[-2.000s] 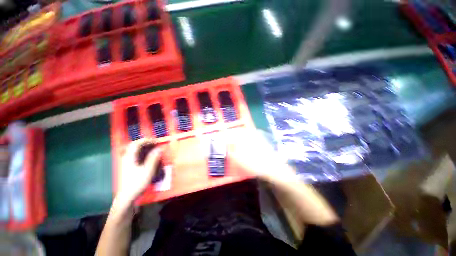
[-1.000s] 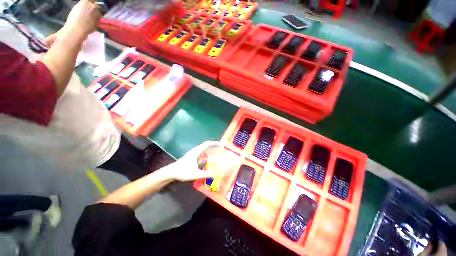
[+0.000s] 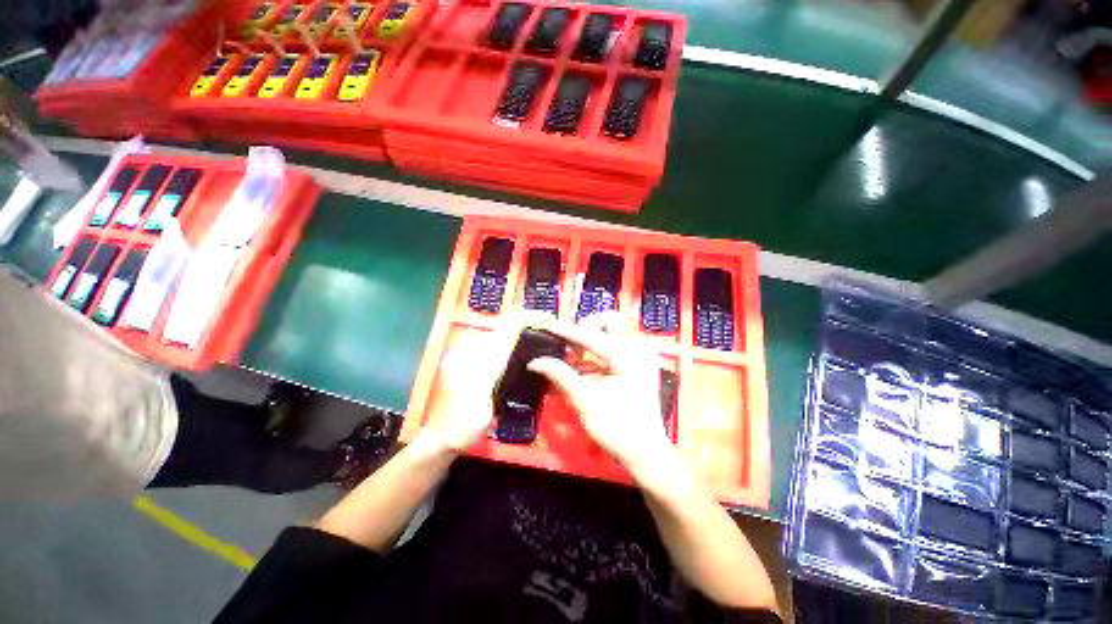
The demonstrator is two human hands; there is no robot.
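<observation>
The red tray (image 3: pixel 722 469) lies before me. Its back row holds several black keypad phones (image 3: pixel 660 293), face up. My left hand (image 3: pixel 466 384) holds a black phone or cover (image 3: pixel 527 354) above the front row. My right hand (image 3: pixel 616 396) meets it from the right, thumb and fingers on the same piece. The fingers hide part of it, so its exact face is unclear. A black phone (image 3: pixel 517 422) shows just below the held piece. Another phone (image 3: pixel 667 397) is partly hidden behind my right hand.
A clear blister tray (image 3: pixel 921 518) with dark pieces lies at right. Stacked red trays (image 3: pixel 524 165) stand behind, with black phones and yellow bodies (image 3: pixel 279 76). A red tray (image 3: pixel 299 207) with phones and clear strips is at left, near a person's pale clothing (image 3: pixel 73 402).
My right hand has come from the clear tray at right to meet my left hand. The yellow body at my left hand no longer shows; a black piece is held there. The camera view has turned.
</observation>
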